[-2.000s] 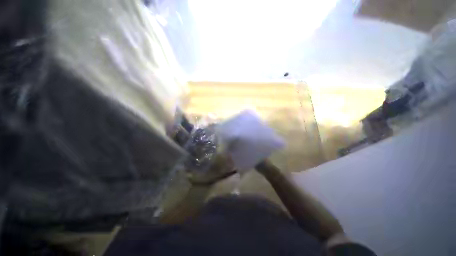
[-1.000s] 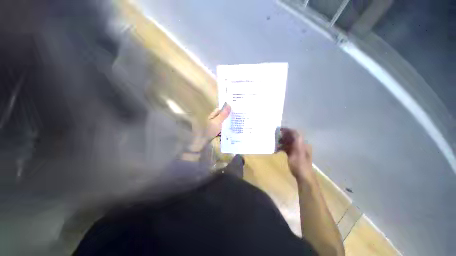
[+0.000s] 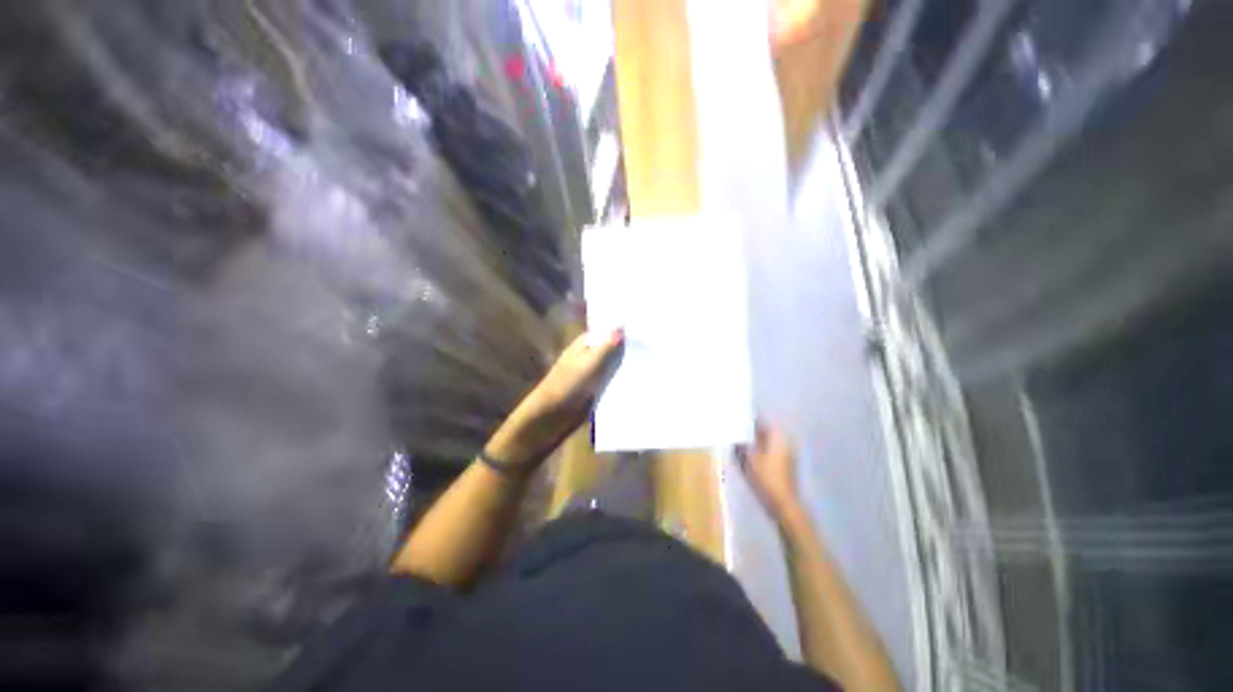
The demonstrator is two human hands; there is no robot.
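A white paper sheet [image 3: 673, 338], glared to blank, is held upright in front of my body at the middle of the view. My left hand [image 3: 582, 372] grips its left edge, with the thumb on the front and a thin dark band at the wrist. My right hand [image 3: 768, 466] is at the sheet's lower right corner. It is small and blurred, and I cannot tell whether its fingers touch or hold anything.
Blurred hanging garments in shiny clear film [image 3: 311, 203] fill the left side. A yellowish wood-look floor strip [image 3: 657, 108] and a pale grey floor [image 3: 838, 406] run ahead. At the right is a pale metal rail or rack edge [image 3: 886, 352] with dark blurred goods behind.
The view has turned, so the floor strip now runs straight ahead and bagged garments show at left. The sheet has moved slightly lower and its print has glared out. My right hand is lower.
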